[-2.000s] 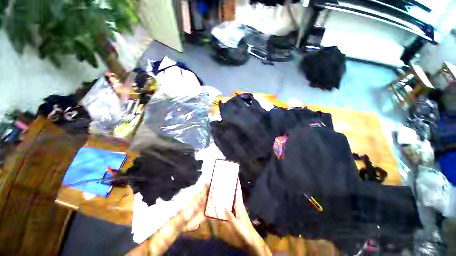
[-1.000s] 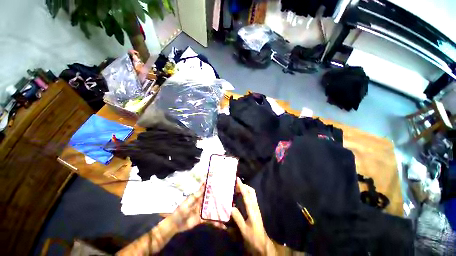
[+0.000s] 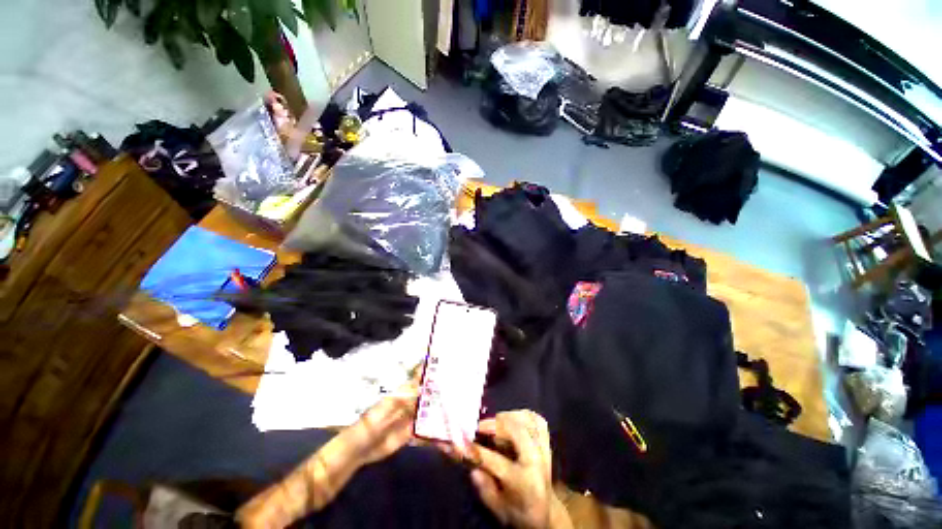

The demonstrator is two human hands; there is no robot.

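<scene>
A smartphone [image 3: 456, 370] with a bright white and pink screen is upright in front of me at the table's near edge. My left hand [image 3: 398, 422] holds it from its left and lower side. My right hand [image 3: 513, 461] is at the phone's lower right corner, fingers bent, with the thumb or a finger by the screen's lower edge; whether it also grips the phone is hard to tell. A large heap of black garments [image 3: 651, 362] with a small multicolour patch lies to the right, with a thin yellow-orange tool [image 3: 631, 432] on it.
Dark cut pieces [image 3: 336, 305] lie on white sheets [image 3: 300, 398]. A blue folder or cloth [image 3: 207, 274], a clear plastic garment bag [image 3: 387, 207] and a box of oddments [image 3: 279, 201] are at the left. A black strap [image 3: 766, 393] lies near the right edge.
My right hand has moved from the phone's right side to its lower right corner, fingers now curled. The phone sits slightly higher in view. The view has shifted since the earliest frame.
</scene>
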